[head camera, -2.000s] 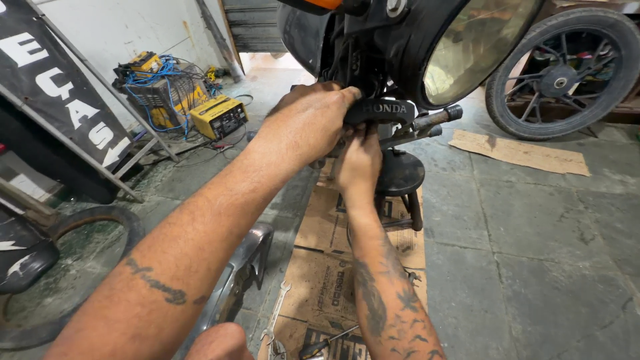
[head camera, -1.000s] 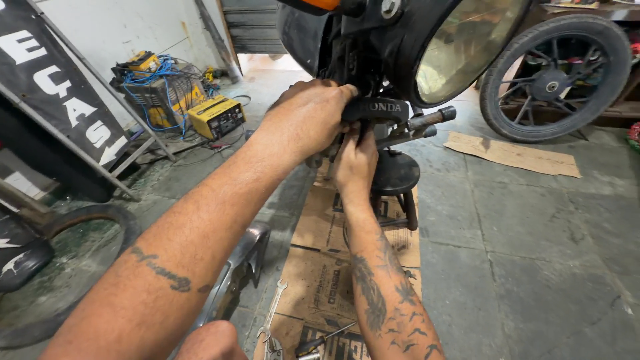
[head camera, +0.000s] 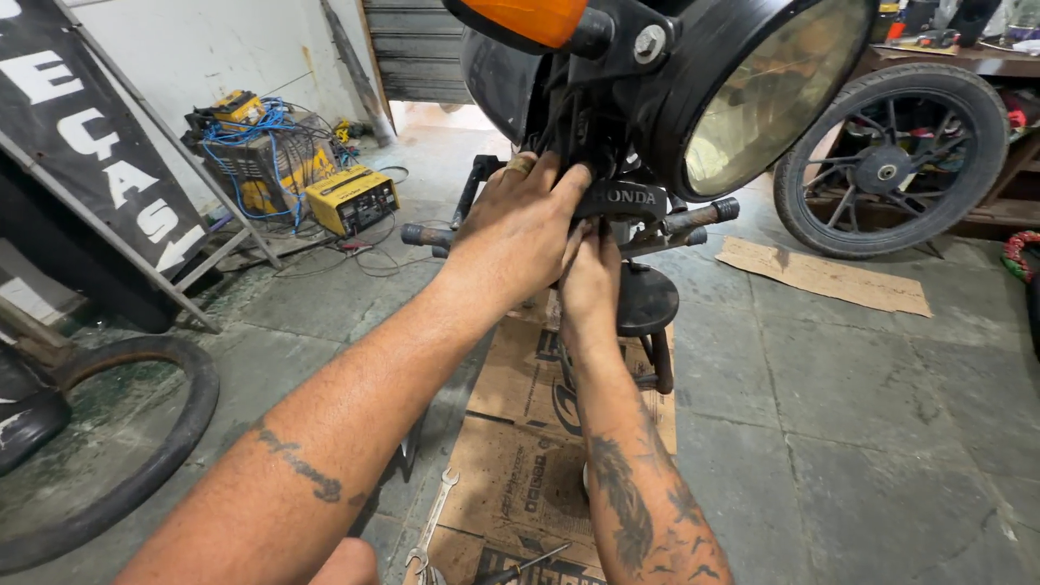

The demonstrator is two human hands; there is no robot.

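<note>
My left hand [head camera: 528,219] reaches over the front of a Honda motorcycle, its fingers bent at the left end of the black lower fork cover [head camera: 626,199]. Just under that cover is my right hand [head camera: 591,268], fingers pointing up behind it; the fingertips are hidden, and so is whatever either hand may hold. Above them are the round headlight [head camera: 764,106] and an orange turn signal [head camera: 528,20]. A round black stool seat [head camera: 647,299] shows behind my right wrist. On the cardboard lie a combination wrench [head camera: 435,516] and a screwdriver [head camera: 524,566].
Flattened cardboard [head camera: 520,455] covers the floor under the motorcycle. A spoked alloy wheel with tire [head camera: 890,166] leans against a shelf at right, near a cardboard strip [head camera: 825,276]. At left are a loose tire [head camera: 191,431], a sign on a metal frame [head camera: 106,138] and a yellow charger-like box [head camera: 353,201].
Both hands stay at the fork cover, with only small shifts of the fingers. Nothing else has plainly moved.
</note>
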